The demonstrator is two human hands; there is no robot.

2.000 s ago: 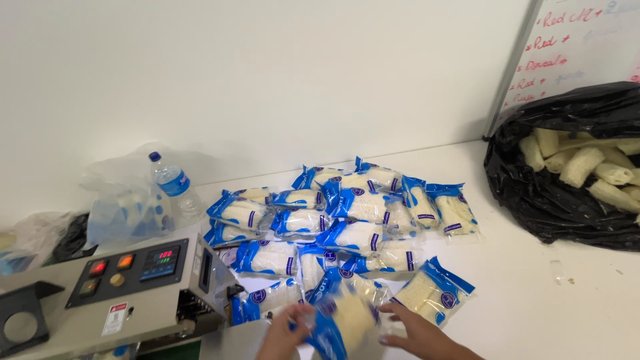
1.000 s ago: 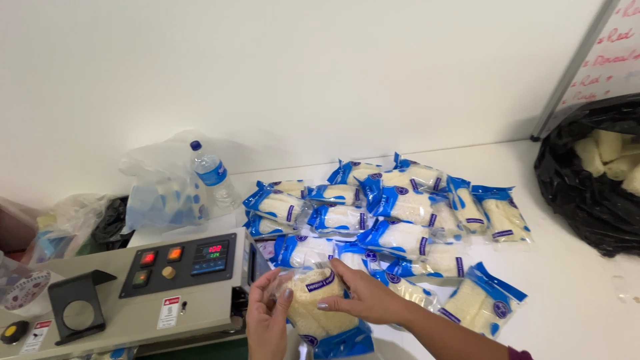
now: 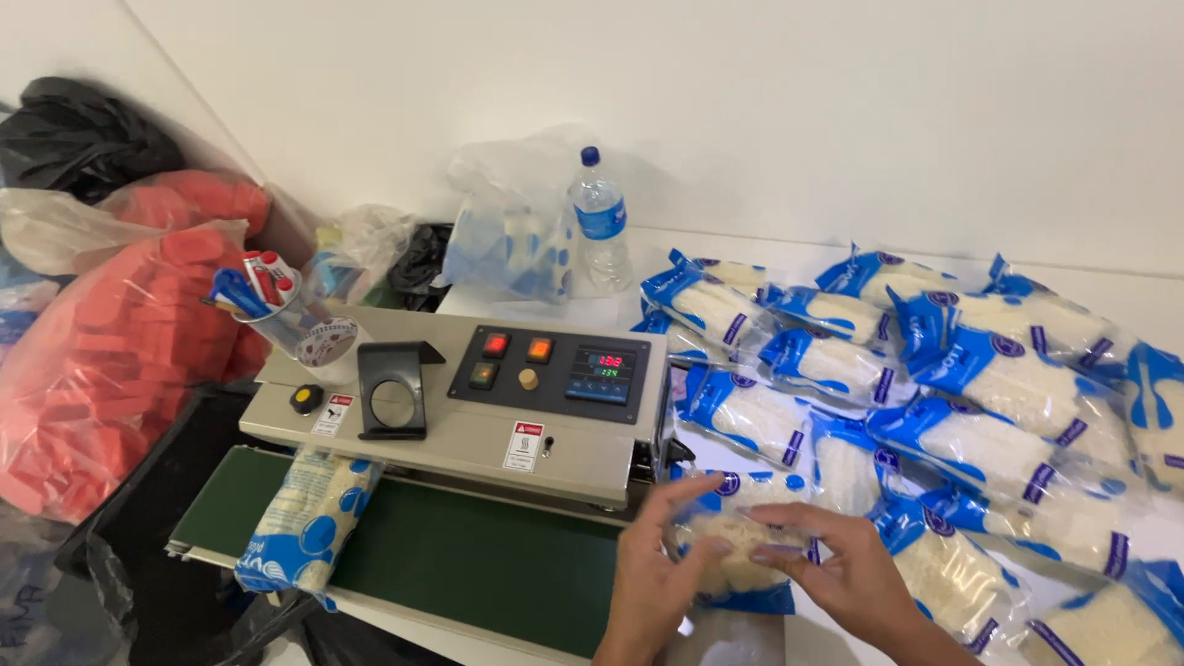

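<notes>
Between both hands, at the right end of a continuous band sealer (image 3: 564, 435), is a clear and blue plastic packet (image 3: 740, 555) with a pale fibrous pad inside. My left hand (image 3: 652, 564) grips its left edge, thumb in front. My right hand (image 3: 832, 564) pinches its upper right edge with thumb and fingers. Another packet (image 3: 310, 527) lies on the sealer's green conveyor belt (image 3: 462, 546) at the left, its upper end under the sealer's housing. Many similar packets (image 3: 980, 370) lie in a loose pile on the white table to the right.
A water bottle (image 3: 601, 222) and a translucent plastic bag (image 3: 513, 222) stand behind the sealer. A cup of pens and markers (image 3: 277, 305) and a black metal bracket (image 3: 392, 390) are on its housing. Clear bags of red pieces (image 3: 120, 361) and black plastic bags (image 3: 83, 139) lie at the left.
The view has swung left, bringing the belt with its packet into sight. Both hands still hold a packet; its blue end points downward, as it did one second ago.
</notes>
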